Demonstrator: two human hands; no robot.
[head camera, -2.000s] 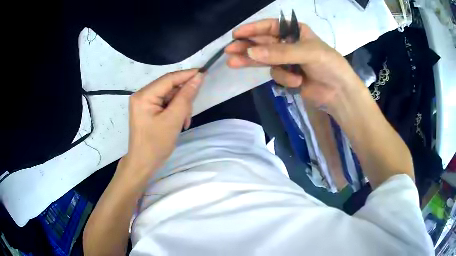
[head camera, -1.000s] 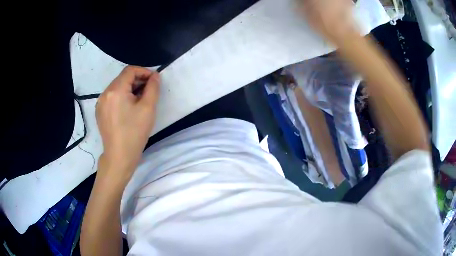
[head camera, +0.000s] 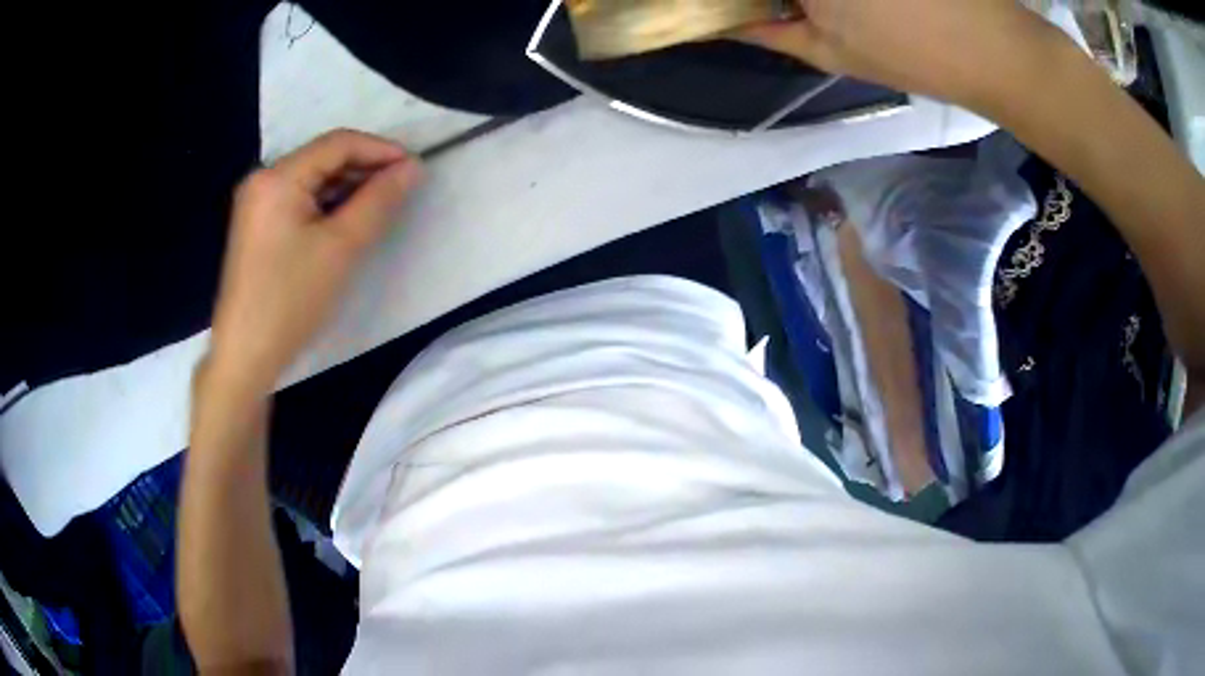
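My left hand (head camera: 311, 231) pinches a narrow dark tape (head camera: 463, 137) over the white table cover (head camera: 555, 198). The tape runs right from my fingertips to the edge of a black garment panel (head camera: 449, 46). My right hand (head camera: 899, 46) is at the top right on the pale wooden handle of a steam iron (head camera: 740, 90), partly cut off by the top edge. The iron's dark plate with a shiny silver rim points left, over the black cloth's edge and the white cover. Its contact with the tape cannot be told.
Striped, blue and white clothing (head camera: 899, 343) hangs below the table's near edge, with dark cloth bearing a chain-like trim (head camera: 1037, 244) beside it. A blue plastic crate (head camera: 139, 528) is at the lower left. My white shirt fills the lower middle.
The scissors seen in my right hand two seconds ago no longer show. My right hand reached to the upper right and now holds the iron, brought left over the table. My left hand moved left with the tape.
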